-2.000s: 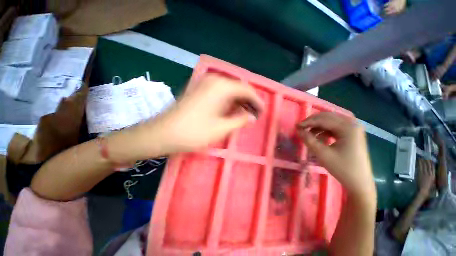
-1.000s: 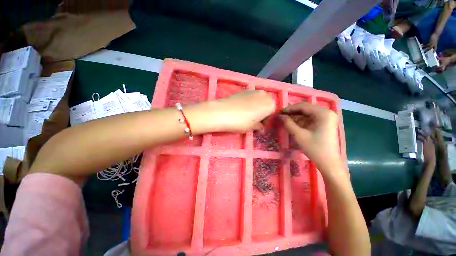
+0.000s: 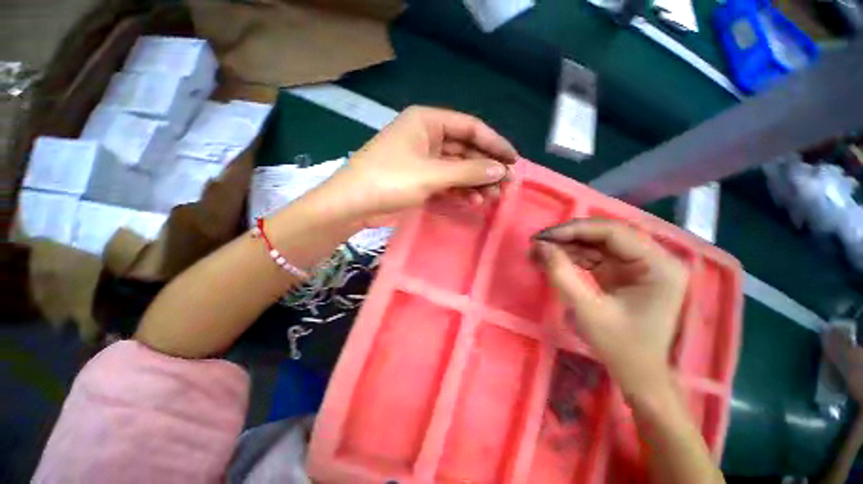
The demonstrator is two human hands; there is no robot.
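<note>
A pink-red compartment tray (image 3: 457, 331) lies tilted in front of me. A loose pile of tiny dark metal parts (image 3: 573, 389) is in a lower middle pocket; the two lower-left pockets look bare. My left hand (image 3: 412, 165) is over the tray's upper left, thumb and forefinger tips close together; whether they hold a tiny part cannot be told. My right hand (image 3: 620, 298) is over the upper middle pockets, finger and thumb pinched on a tiny dark part (image 3: 540, 248). The hands are apart and hide some of the upper pockets.
White cartons (image 3: 142, 142) sit in an open brown box (image 3: 237, 175) at left. Printed cards (image 3: 289, 186) and tangled strings (image 3: 326, 284) lie beside the tray. A grey post (image 3: 719, 123) crosses at upper right. A white box (image 3: 573, 109) and blue bin (image 3: 757, 43) are beyond.
The view has shifted, with the tray now lower right. My hands were close together over the pockets; my left hand has moved up and left, away from my right.
</note>
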